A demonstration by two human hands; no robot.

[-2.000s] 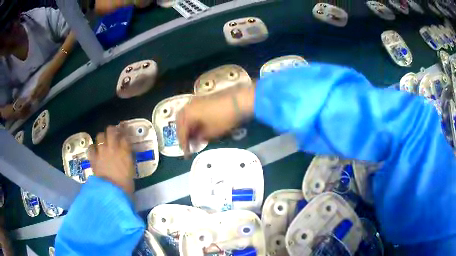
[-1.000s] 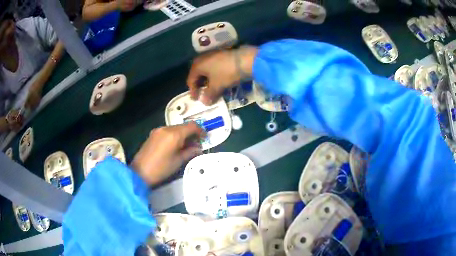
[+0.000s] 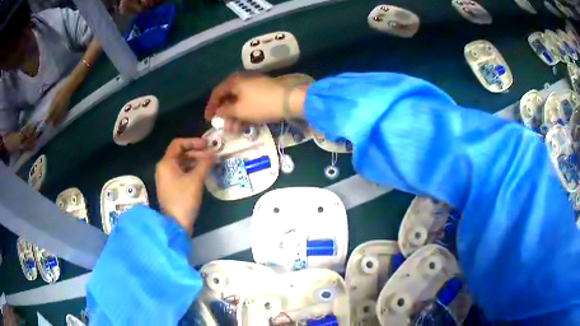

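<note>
A cream open housing half point(image 3: 245, 155) lies on the green surface, with a light-blue circuit board point(image 3: 234, 173) and a dark-blue battery point(image 3: 257, 164) inside. My right hand point(image 3: 245, 102) is above its upper edge and pinches a small white round part point(image 3: 217, 121). My left hand point(image 3: 184, 170) is at the shell's left edge, thumb and fingers close together; whether they hold anything is not clear. Two pale discs on leads hang from shells partly behind my right forearm, one nearer point(image 3: 287, 164) and one further right point(image 3: 331, 171).
A bright shell point(image 3: 299, 219) and several piled shells lie nearest me. Finished-face covers point(image 3: 270, 51) lie on the far belt. A metal upright point(image 3: 48, 204) and rail stand at left. A co-worker's arm point(image 3: 67, 86), a blue bin point(image 3: 151, 28) and a sticker sheet point(image 3: 249, 7) are across the line.
My right hand has moved left with the white part now visible in it. My left hand has drawn back from the board to the shell's left edge. The shell has shifted slightly left.
</note>
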